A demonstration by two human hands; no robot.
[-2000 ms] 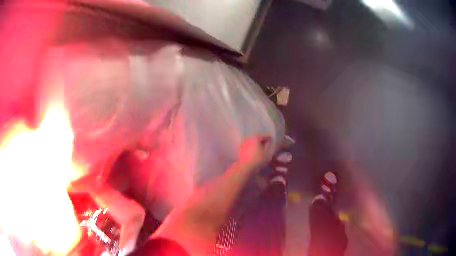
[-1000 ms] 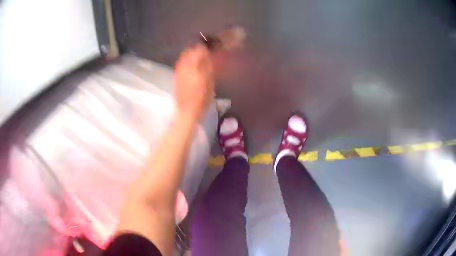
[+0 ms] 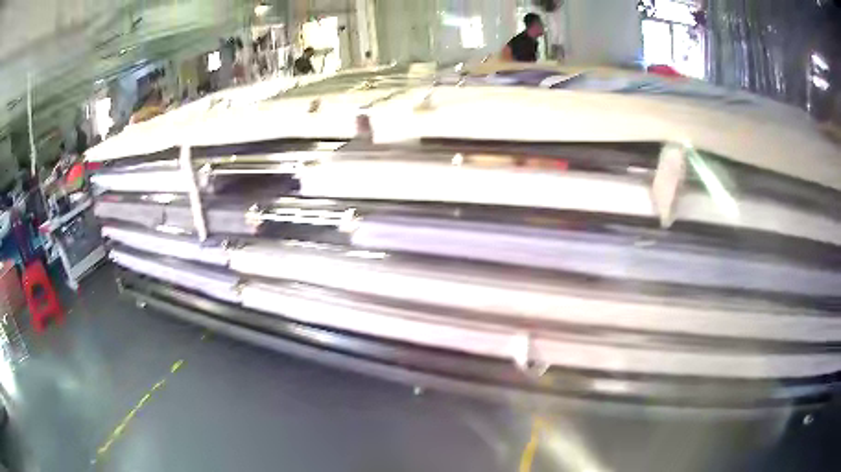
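A wide rack with stacked levels (image 3: 433,282) stretches across the view, showing pale fabric edges and dark gaps from the side. Pale cream fabric (image 3: 553,115) covers its top. White upright pieces (image 3: 670,184) stand at the rack's side, one at the right and one at the left. Shiny metal rods (image 3: 304,217) show between levels at left centre. A small dark reddish thing (image 3: 363,128) is at the top edge, too blurred to name. Neither of my hands is in the picture.
A person in dark clothing (image 3: 526,41) is behind the rack. A red stool (image 3: 40,293) and a white side table or cabinet (image 3: 79,241) stand at the left. Grey floor (image 3: 304,406) with yellow lines lies in front. Windows are at the back.
The view has swung up from my feet and the pale fabric beside me to the rack's side and the room. The forearm and hand seen before are out of view.
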